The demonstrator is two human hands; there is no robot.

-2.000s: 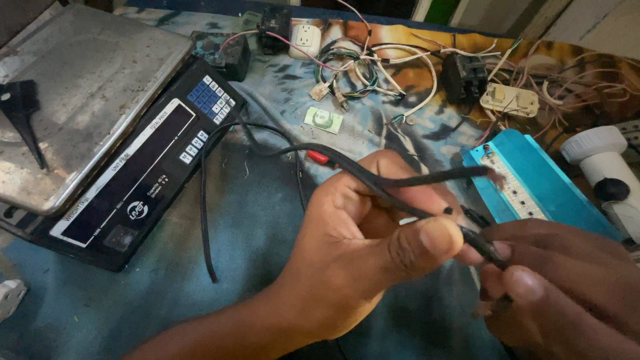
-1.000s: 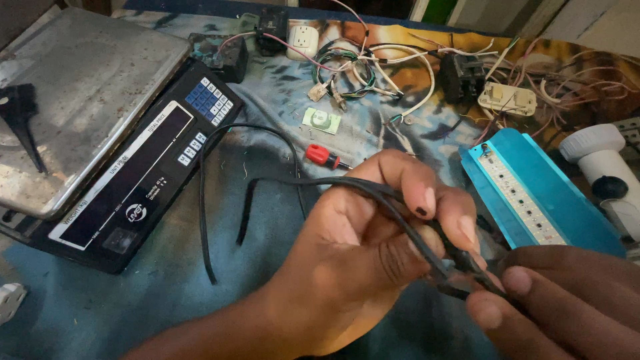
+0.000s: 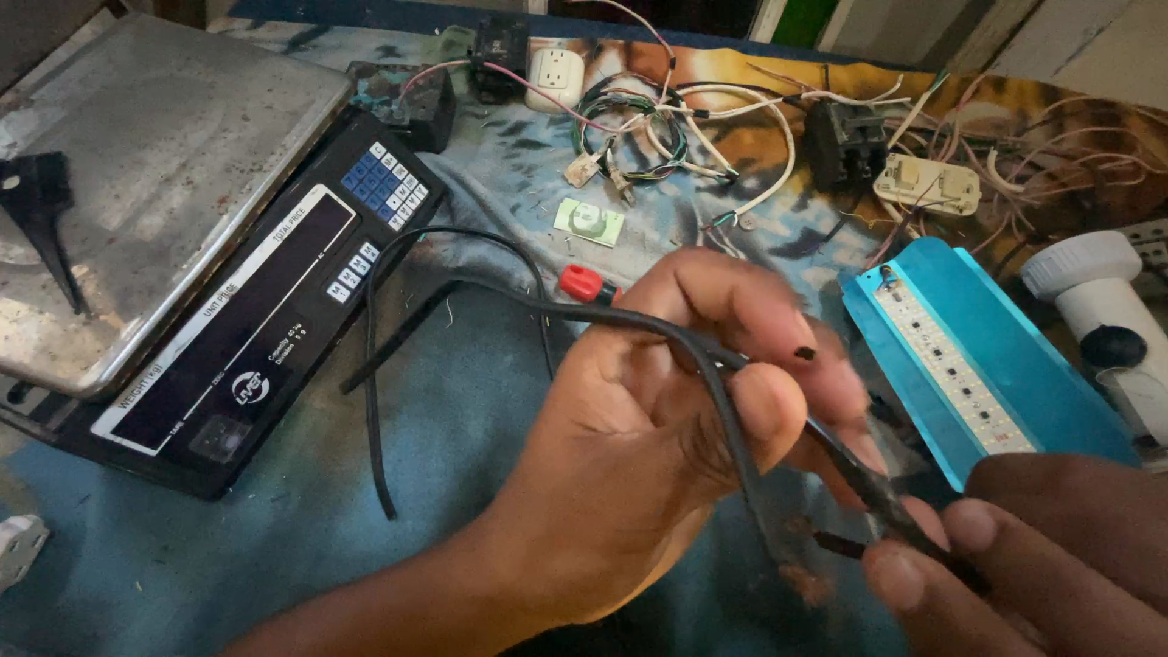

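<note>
My left hand (image 3: 657,438) holds a black electrical cable (image 3: 511,297) between thumb and fingers. One length hangs over the thumb side, ending in frayed copper strands (image 3: 805,582) below the hand. My right hand (image 3: 1022,566), at the lower right, grips a dark, slender item (image 3: 881,506) that reaches up to the left fingers; blur hides whether it is cable or tool. A short dark piece (image 3: 838,545) pokes out beside the right fingertips. Behind the left hand lies a red-and-black tool handle (image 3: 584,285), partly covered. A thinner black cable (image 3: 372,401) loops on the cloth at left.
A digital price scale (image 3: 274,328) with a metal platform (image 3: 182,164) fills the left. Along the back are a white outlet (image 3: 555,80), coiled wires (image 3: 630,128) and a black switch block (image 3: 849,141). A blue LED lamp housing (image 3: 1022,365) and white plastic pipe fitting (image 3: 1100,292) stand right.
The frayed cable end, pointing right above the left hand two seconds ago, now hangs below its thumb. The red handle is again partly covered by the left hand.
</note>
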